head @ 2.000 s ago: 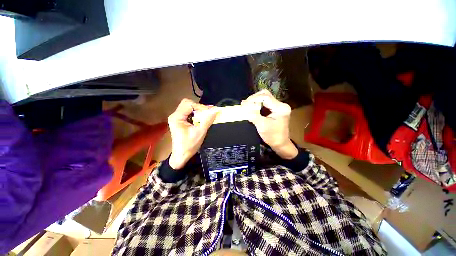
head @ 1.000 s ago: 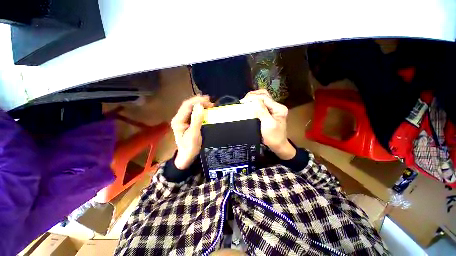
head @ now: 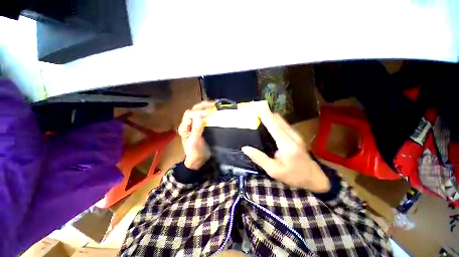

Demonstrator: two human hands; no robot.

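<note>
A black retail box [head: 229, 143] with small pale print lies over my lap, its open end pointing away from me. A pale flap with yellow edges [head: 232, 119] stands at that end. A dark cable loop [head: 225, 104] shows just beyond the flap. My left hand [head: 195, 135] grips the box's left side near the flap. My right hand [head: 287, 153] lies along the right side, fingers at the flap's right end and thumb over the box face. The box print is blurred, and its inside is hidden.
The white table [head: 282, 30] curves across the top, with large black boxes [head: 85, 32] at its left. Red stools [head: 342, 138] stand at both sides below. A purple garment [head: 65, 175] is at left. Brown cardboard [head: 428, 226] lies lower right.
My right hand has shifted from pinching the flap to lying along the box's right side, thumb on its face. The flap's right end now sticks up, and the cable loop shows more. The view has shifted slightly.
</note>
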